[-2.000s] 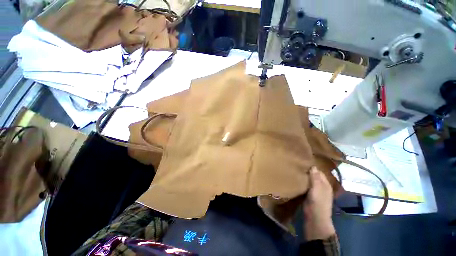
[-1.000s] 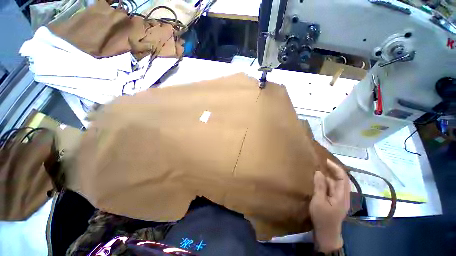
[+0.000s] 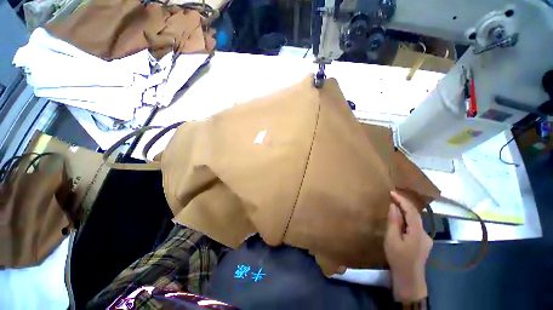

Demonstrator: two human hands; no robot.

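A large tan bag body panel (image 3: 242,145) lies over the table edge and my lap. A thin seam (image 3: 310,154) runs down it from the presser foot (image 3: 319,77), which stands at the panel's top corner. A small pale label (image 3: 261,137) is on the panel. My right hand (image 3: 409,245) holds the panel's right edge, thumb and fingers at the rim. My left hand is not visible; the left sleeve (image 3: 160,269) runs up under the panel. Bag handles loop out at the left (image 3: 130,163) and right (image 3: 479,233).
The sewing machine (image 3: 439,115) stands at the right with a red-handled tool (image 3: 470,97) on its column. Stacked bag pieces (image 3: 115,75) with white backing lie back left. Another brown bag piece (image 3: 33,212) and a cardboard box (image 3: 88,169) are at the left.
The panel's left part has drawn in and folded, uncovering the left handle and dark cloth. The seam shows as a longer line. My right hand has shifted slightly right, still at the edge.
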